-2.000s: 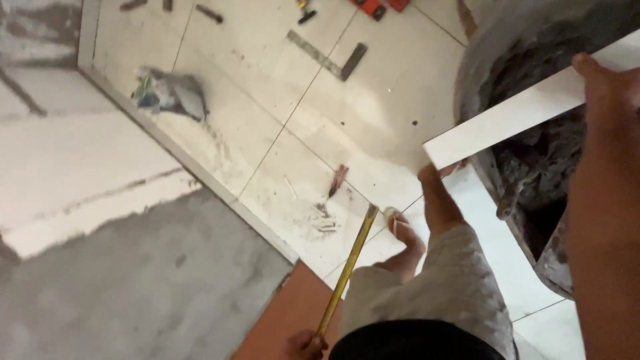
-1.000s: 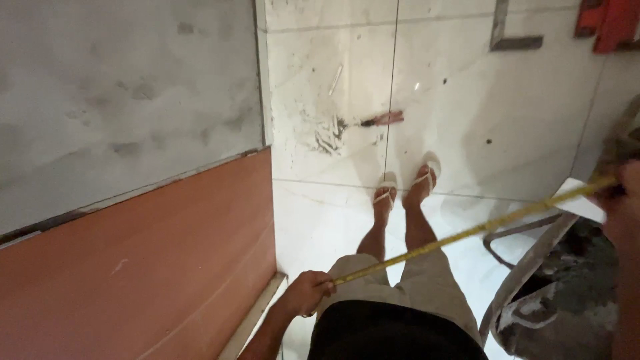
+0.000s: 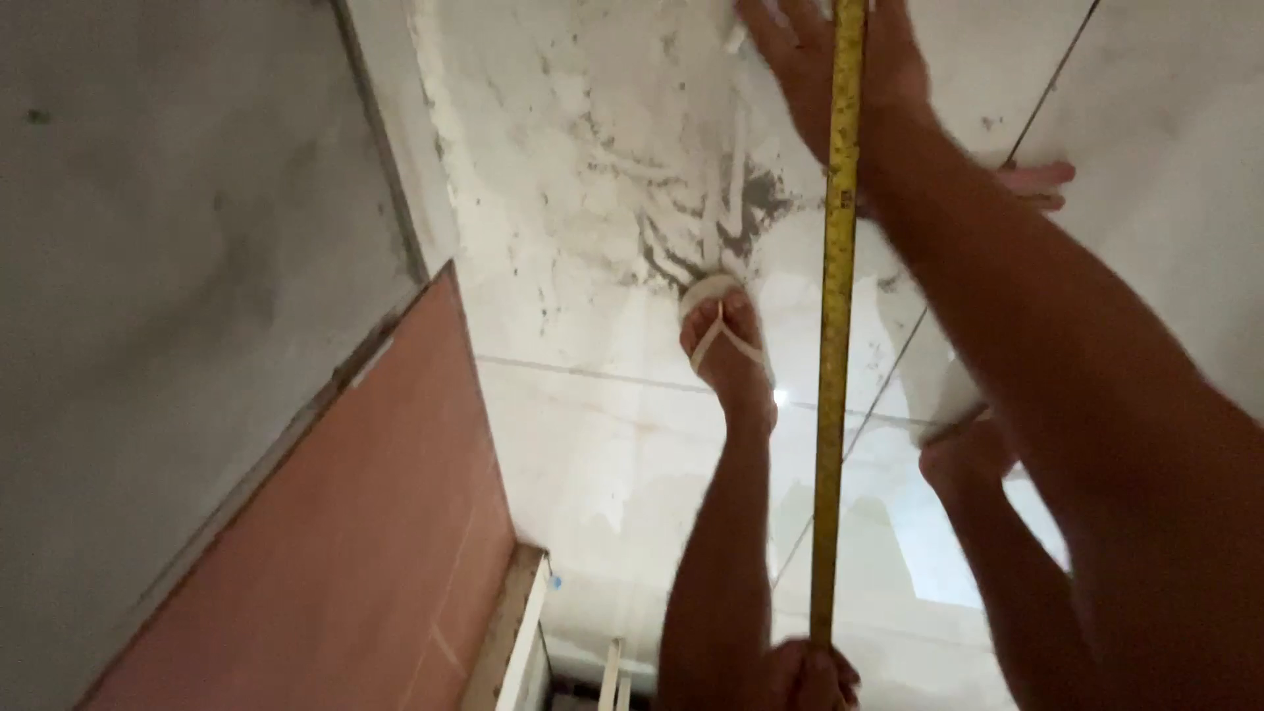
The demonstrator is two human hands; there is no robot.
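Observation:
The yellow blade of a tape measure [image 3: 834, 326] stretches almost straight up and down the head view, between my two hands. At the bottom edge, my left hand [image 3: 810, 676] has its fingers closed around the blade's lower end. My right hand [image 3: 854, 74] lies at the top edge, behind the blade, with some fingers spread; its upper part is cut off, so its hold on the tape cannot be made out. The tape's case is not visible. Below the tape are my legs and a foot in a pale flip-flop [image 3: 713, 316].
Light floor tiles [image 3: 612, 434] carry dark smears near the foot. A reddish-orange panel [image 3: 365, 513] and a grey surface [image 3: 197, 247] fill the left side. A pinkish object [image 3: 1037, 178] lies partly behind my right forearm. Pale narrow strips [image 3: 612, 676] show at the bottom.
The tape, slanting between my hands a second ago, now runs up the view. My right hand has moved from the right side to the top. The view has shifted and turned; bucket and white strip are out of sight.

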